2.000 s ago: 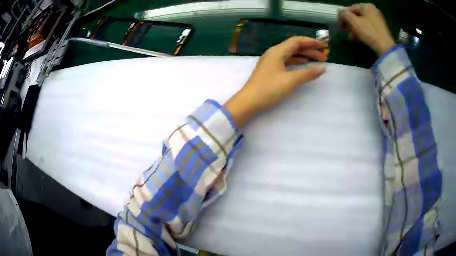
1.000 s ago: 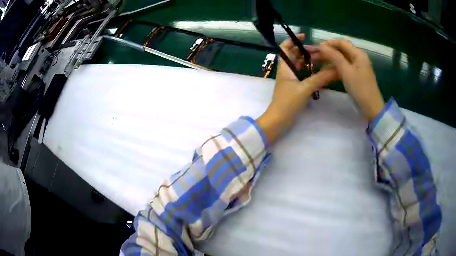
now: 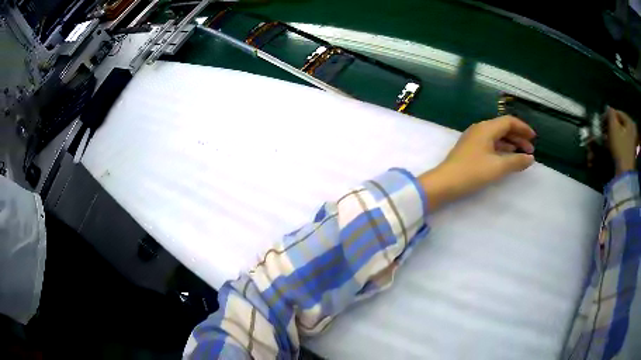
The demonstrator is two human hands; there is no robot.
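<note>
A black phone middle frame (image 3: 545,112) lies on the green conveyor belt at the right, with gold parts at its left end and a pale part at its right end. My right hand (image 3: 623,140) is at that right end, near the picture's edge; whether its fingers grip the frame is unclear. My left hand (image 3: 492,151) is over the edge of the white foam sheet, just in front of the frame, fingers curled and apart, with nothing visible in it. Another phone frame (image 3: 379,68) lies on the belt to the left.
More frames (image 3: 285,29) lie farther left on the belt. A thin pale guide rail (image 3: 267,62) runs diagonally over the belt. The white foam sheet (image 3: 281,162) lies under my forearms. Machine parts (image 3: 165,42) stand at the upper left. A white sleeve or cloth (image 3: 21,246) shows at the left edge.
The frame that was raised between both hands is no longer held up; a frame lies flat on the belt. My hands have moved apart, the right one farther right. The view has shifted.
</note>
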